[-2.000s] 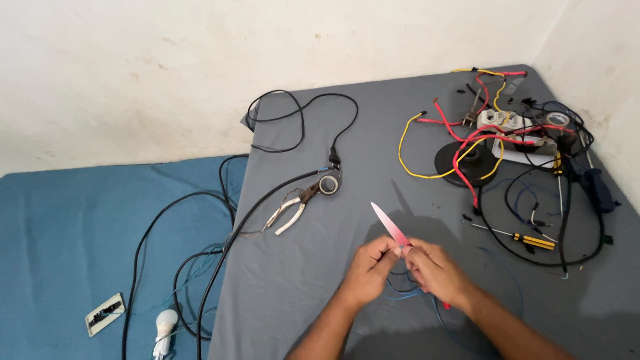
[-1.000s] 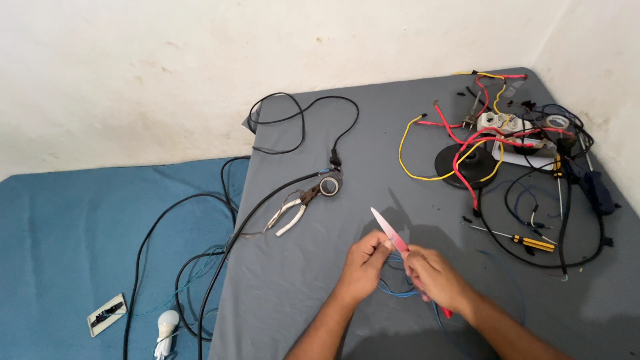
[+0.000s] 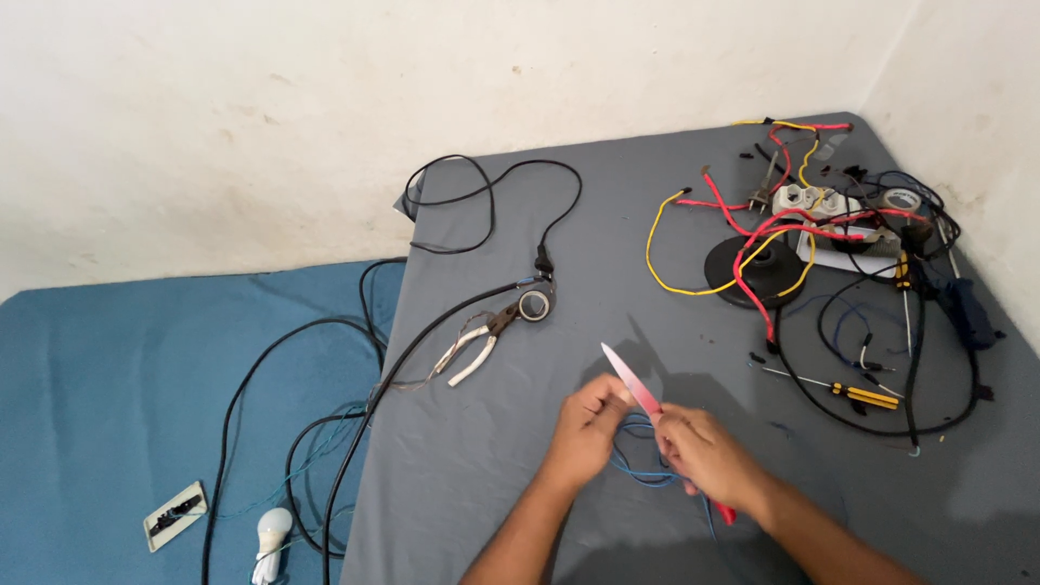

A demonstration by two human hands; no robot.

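My right hand [image 3: 703, 451] is closed around a knife [image 3: 632, 380] with a red handle and a blade fading from pink to white, its tip up and to the left. Close against the blade, my left hand [image 3: 591, 426] pinches something small between thumb and fingers, most likely the end of a wire; the fingers hide it. Loops of thin blue wire [image 3: 642, 479] hang or lie below and between the hands, over the grey cloth of the table [image 3: 487, 479].
Left of my hands lie white-handled pliers [image 3: 479, 349], a tape roll [image 3: 535, 305] and a black cable [image 3: 431, 329]. At right are red and yellow wires, white sockets [image 3: 800, 199], a black round base [image 3: 751, 272] and a screwdriver [image 3: 861, 396]. A bulb [image 3: 272, 532] sits on blue cloth.
My hands have shifted slightly about the knife, which stays in my right hand with its blade beside my left fingers. The surrounding things have not plainly moved.
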